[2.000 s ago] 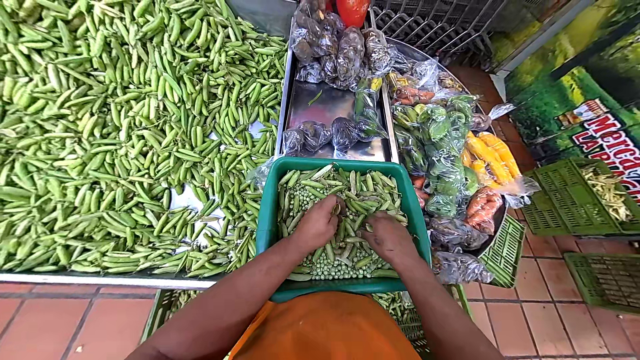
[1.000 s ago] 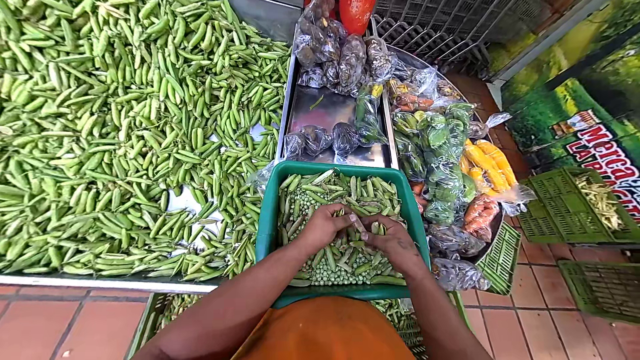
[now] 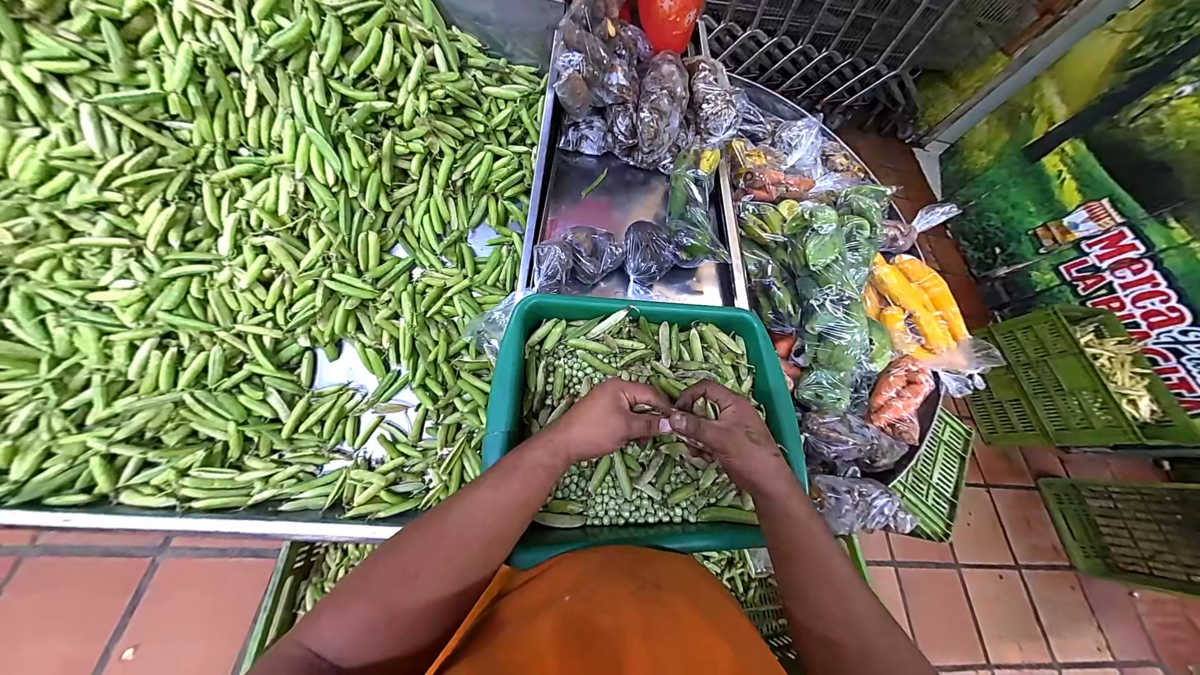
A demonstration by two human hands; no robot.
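A green plastic tub [image 3: 501, 422] holds loose shelled peas [image 3: 614, 506] and many pea pods [image 3: 589, 349]. Over its middle my left hand [image 3: 614, 419] and my right hand [image 3: 727, 429] meet, fingertips and thumbs together. A pod seems pinched between them, mostly hidden by the fingers; part of something green shows at the right fingers. Whether each hand grips it separately is hard to see. A wide heap of green pea pods [image 3: 281, 234] lies on the display counter to the left.
Behind the tub is a metal tray [image 3: 600, 202] with bagged produce. Bagged green vegetables [image 3: 834, 300], yellow produce [image 3: 914, 300] and carrots [image 3: 773, 183] lie at the right. Green crates [image 3: 1041, 384] stand on the tiled floor, and another crate [image 3: 281, 600] sits below the tub.
Two seconds ago my hands were apart over the tub; one second ago they had come together, and they are still together now.
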